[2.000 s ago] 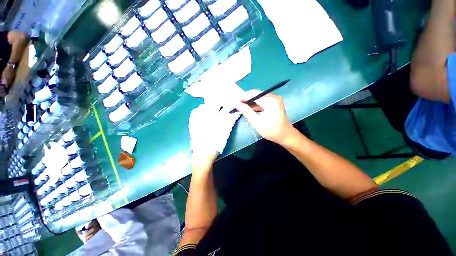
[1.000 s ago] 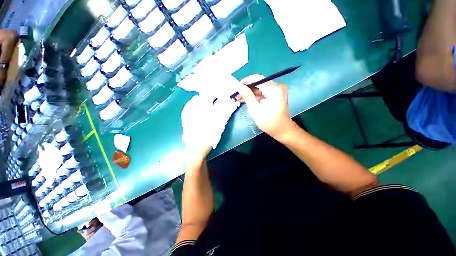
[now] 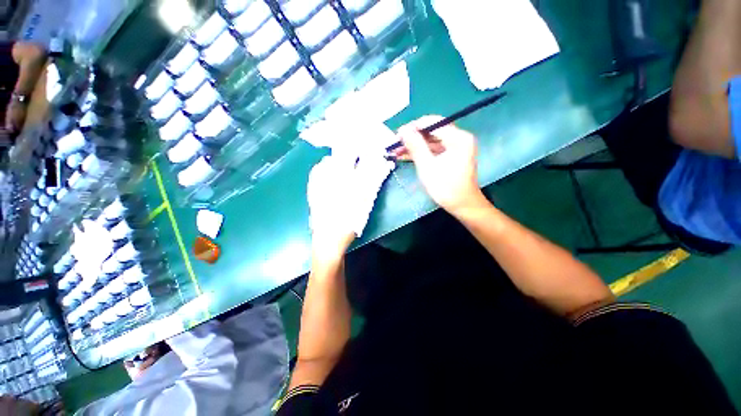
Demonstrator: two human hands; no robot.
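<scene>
My right hand (image 3: 443, 162) is bare and closed on a slim black hand tool (image 3: 475, 106). The tool's long end points up and right, and its other end is at my left hand. My left hand (image 3: 341, 195) wears a white work glove. Its fingers are bent near the tool's tip, at what looks like a white housing; glare hides its outline, so I cannot tell exactly what the hand holds. A crumpled white wiping cloth (image 3: 366, 106) lies just beyond the glove.
Clear blister trays of white housings (image 3: 280, 61) stand at the back and left. White sheets (image 3: 500, 41) lie at the back right. An amber lump (image 3: 206, 250) and a small white scrap (image 3: 210, 223) lie left. People sit at both sides; a bare arm (image 3: 705, 89) shows right.
The black tool's far end has moved up and to the right, with my right hand slightly higher and further right. My left hand stays at about the same place beside it.
</scene>
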